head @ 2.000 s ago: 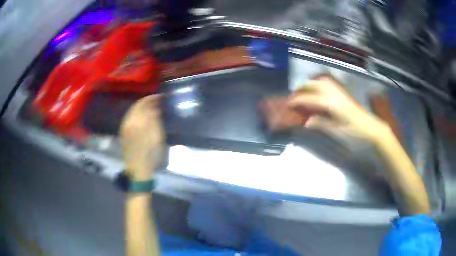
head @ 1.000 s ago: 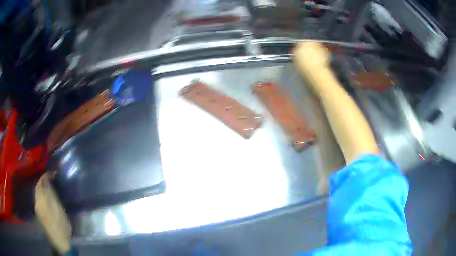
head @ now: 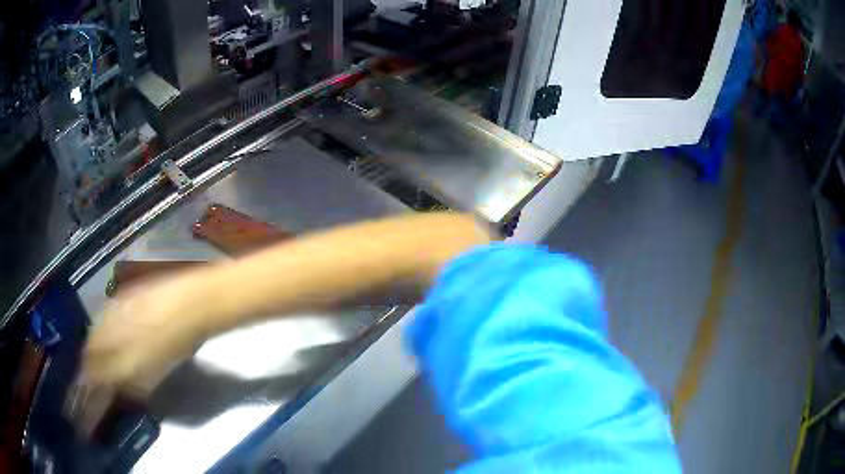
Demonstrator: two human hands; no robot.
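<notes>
My right hand (head: 125, 361) is blurred at the lower left, back of the hand up, over the corner of the black pad (head: 141, 444). A dark reddish patch shows below its fingers; I cannot tell if it is held. One reddish-brown fixture bar (head: 232, 228) lies on the steel top beyond my forearm, which covers part of it. A second bar (head: 148, 270) lies nearer, partly behind my hand and forearm. Another reddish-brown bar (head: 30, 375) shows at the left edge. My left hand is out of the picture.
Silver rails (head: 176, 174) run along the bench's far side. A raised metal plate (head: 463, 153) with a corner juts out at the right end. Beyond are a white machine door (head: 630, 83), a grey floor with a yellow line (head: 718, 287), and people in blue and red clothing.
The view has swung right towards the aisle. My right hand has left the rail area and is now over the pad corner. My left hand has gone out of view.
</notes>
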